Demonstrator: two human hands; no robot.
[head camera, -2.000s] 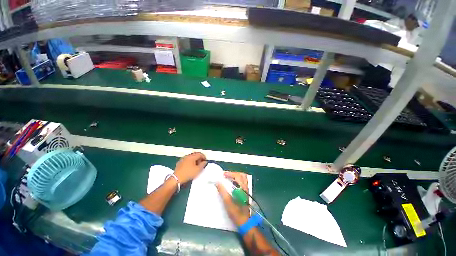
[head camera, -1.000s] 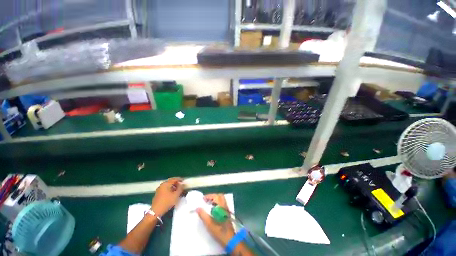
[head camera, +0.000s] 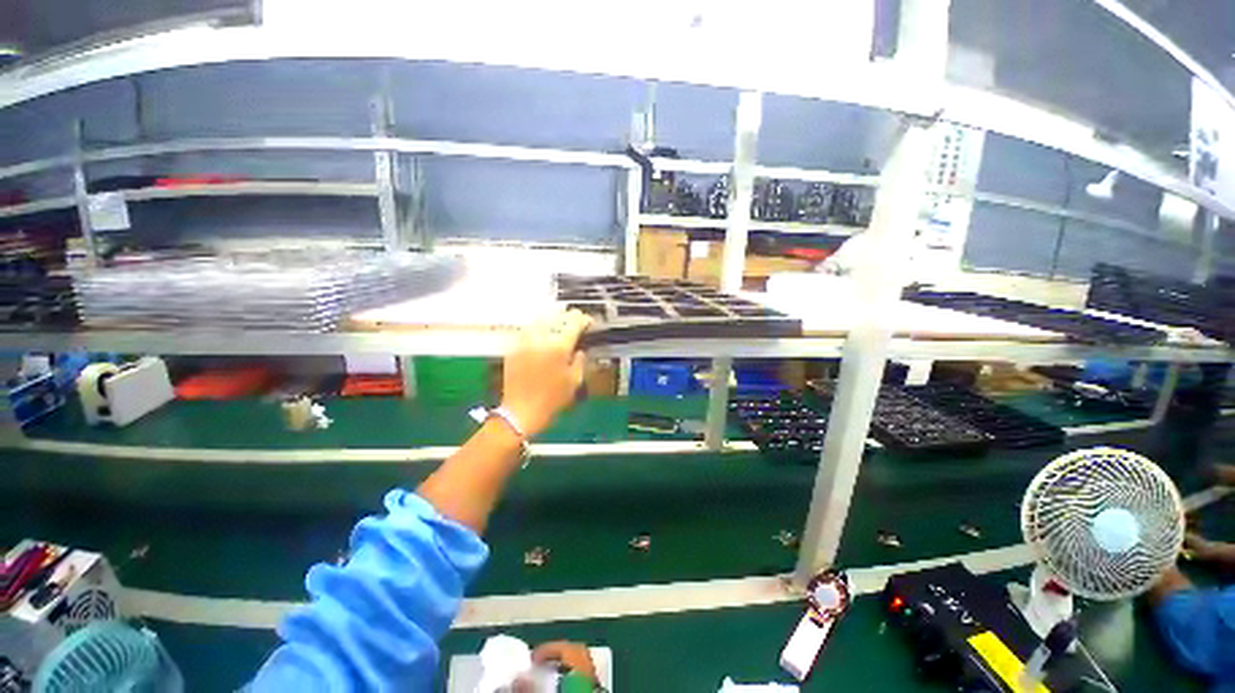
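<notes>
My left hand (head camera: 545, 372) is raised to the overhead shelf. Its fingers are at the near left corner of a black divided tray (head camera: 677, 301); whether they grip the tray or a small part is hidden. My right hand (head camera: 569, 659) is cut off by the bottom edge, around the green end (head camera: 580, 682) of the dispensing pen. The pen's tip is not visible. A crumpled white wipe (head camera: 504, 659) is left of my right hand, on a white paper sheet (head camera: 465, 673).
Small modules (head camera: 536, 556) lie spaced along the green belt beyond the white rail (head camera: 650, 600). A white post (head camera: 842, 474) stands right of centre. At right are a handheld device (head camera: 809, 642), black controller (head camera: 955, 630), white fan (head camera: 1104, 524) and another person's blue sleeve (head camera: 1195, 626). A blue basket (head camera: 109, 663) is lower left.
My left hand has left the paper and risen to the tray on the overhead shelf. The view has tilted up, so my right hand and the paper now sit at the bottom edge.
</notes>
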